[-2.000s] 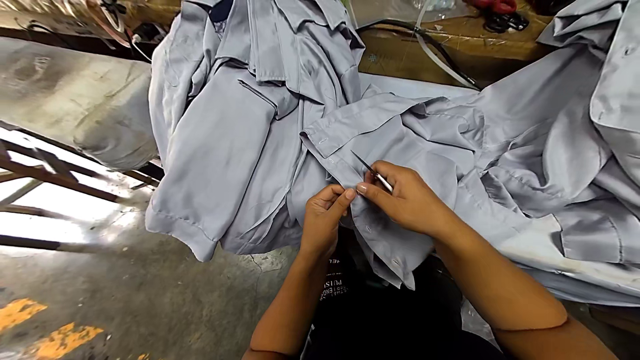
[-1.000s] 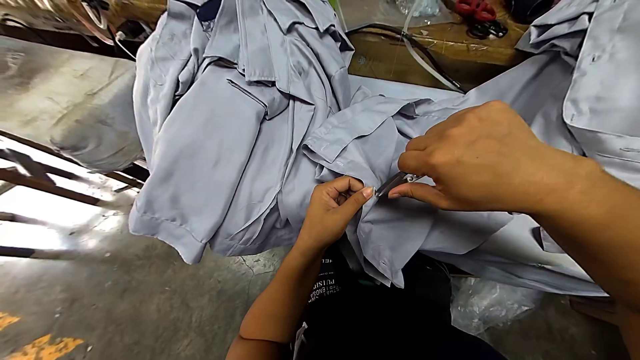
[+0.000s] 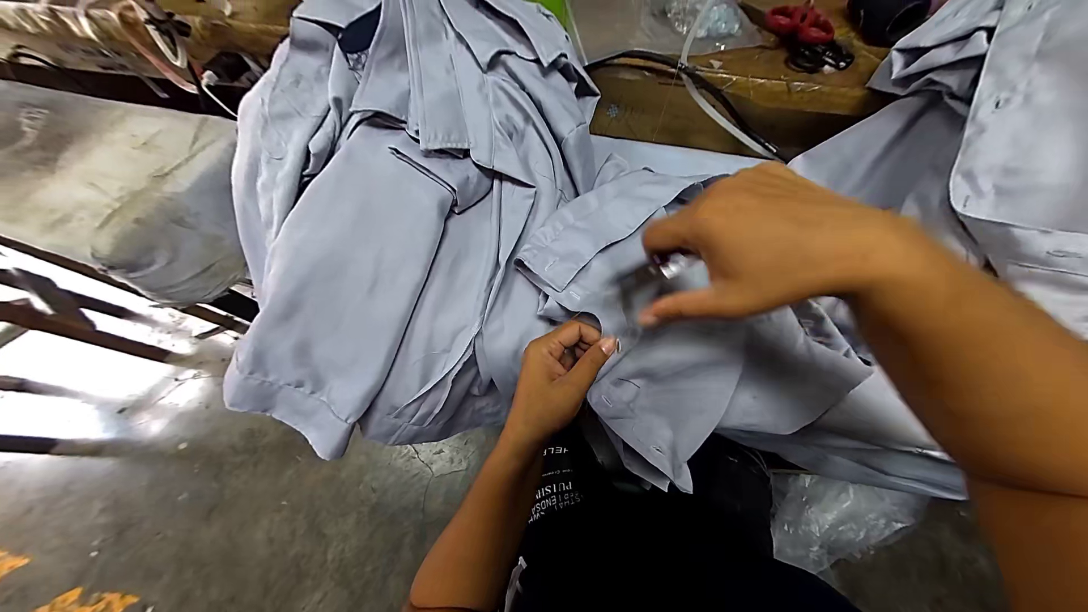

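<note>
My left hand (image 3: 561, 374) pinches the edge of a grey garment's buttonhole placket (image 3: 633, 391) between thumb and forefinger. Just right of and above it, my right hand (image 3: 748, 246) holds a small metal cutting tool (image 3: 667, 268), blurred, its dark end pointing left and down toward the cloth. Which kind of tool it is, I cannot tell. The buttonholed flap (image 3: 578, 242) of the same garment lies folded above my left hand. Another grey garment with a long sleeve (image 3: 348, 280) hangs over the table edge on the left.
Red-handled scissors (image 3: 799, 24) and a clear plastic bag (image 3: 701, 17) lie on the wooden bench (image 3: 765, 85) at the back, with cables near them. More grey garments (image 3: 1028, 136) are heaped at the right. A cloth-covered board (image 3: 127, 187) stands at the left, and plastic wrap (image 3: 841, 518) is below.
My right hand has turned over and lifted with the tool, and now stands a little apart from my left hand. My left hand stays pinched on the cloth.
</note>
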